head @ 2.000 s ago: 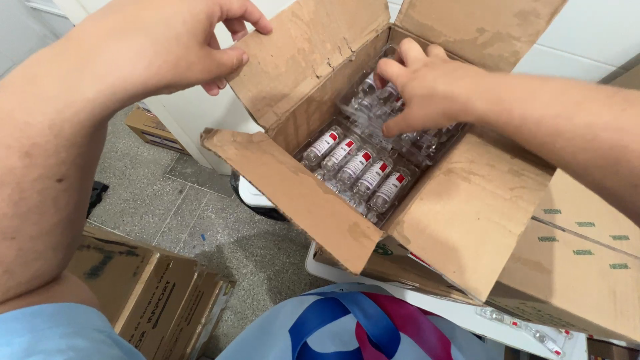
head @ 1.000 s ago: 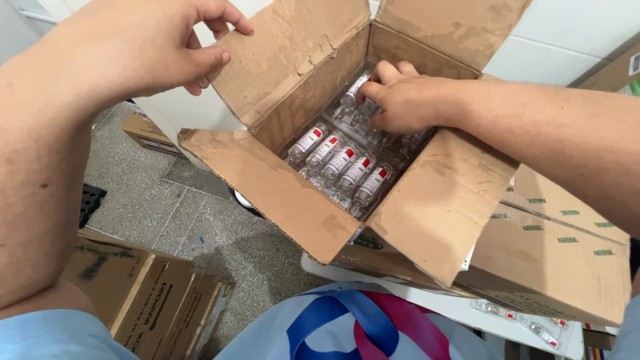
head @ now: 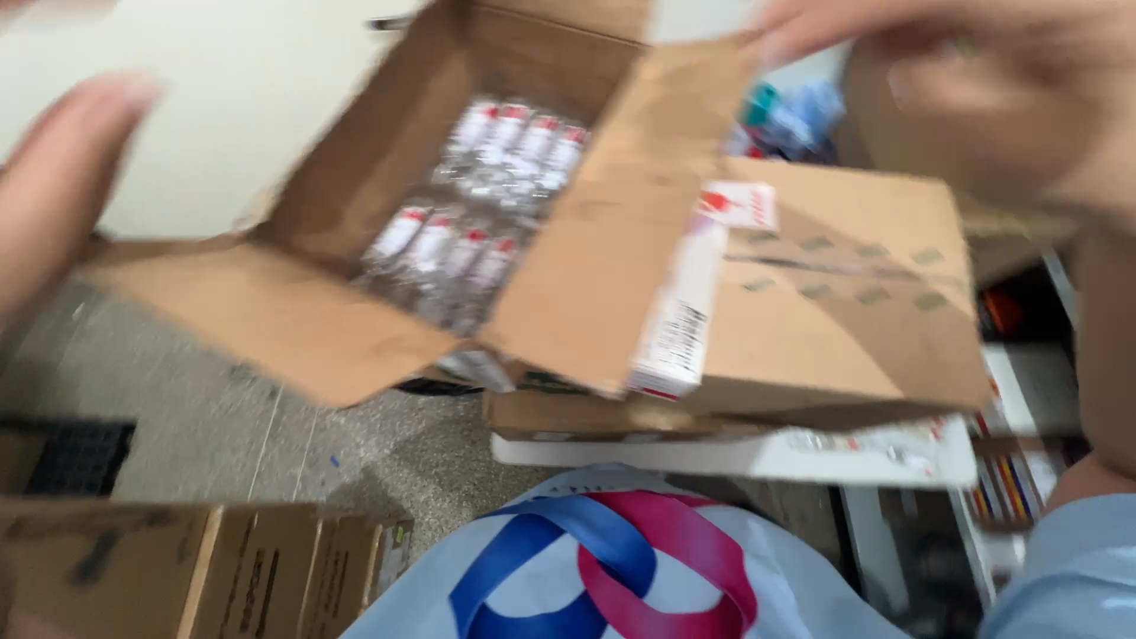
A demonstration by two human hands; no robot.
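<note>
An open cardboard box (head: 355, 142), tilted in view, holds rows of small clear vials (head: 461, 248) with white and red labels in plastic trays. My right hand (head: 958, 80), blurred, is at the upper right with its fingertips at the box's right flap (head: 621, 222); whether it grips the flap cannot be told. Only part of my left hand (head: 71, 177) shows at the left edge, blurred, with a finger raised apart from the box. A slim white carton (head: 679, 319) bearing writing lies against the right flap.
A closed cardboard box (head: 843, 311) rests on a white surface (head: 737, 457) to the right, with packed vials (head: 887, 448) near its front edge. Folded cardboard (head: 248, 568) stands at the lower left. A black crate (head: 84, 457) is on the speckled floor (head: 293, 444).
My right hand has come out of the box, where it was among the vials, to the right flap. My left hand no longer is beside the left flap. The view has shifted.
</note>
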